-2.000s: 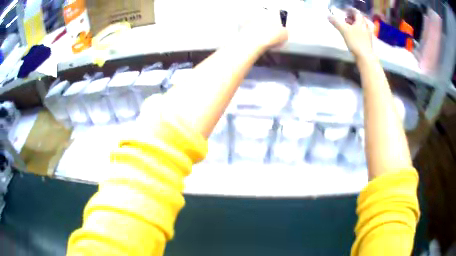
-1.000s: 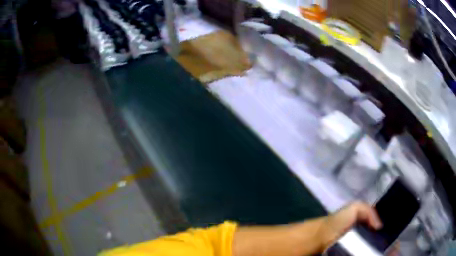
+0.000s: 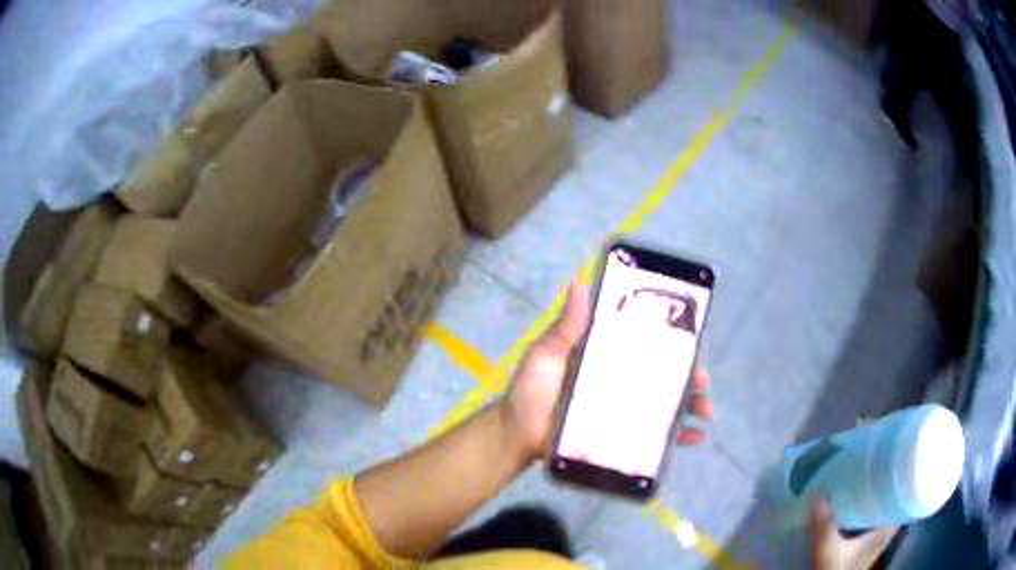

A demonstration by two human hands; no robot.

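Observation:
My left hand holds a mobile phone with its lit, mostly white screen facing me. The thumb lies along the phone's left edge and fingertips show at its right edge. My right hand is at the lower right, partly cut off by the picture's edge. It is on a light blue bottle-like object with a white round end, which lies tilted. Most of the right hand's fingers are hidden.
Open brown cartons stand on the grey floor at upper left, with things inside. Small closed brown boxes are stacked at the left, near clear plastic. Yellow lines cross the floor. A dark edge runs down the right.
The view has swung from the bench to the floor and cartons. The phone, dark and low at the right before, is now upright and lit in my left hand. The blue bottle-like object has come into view.

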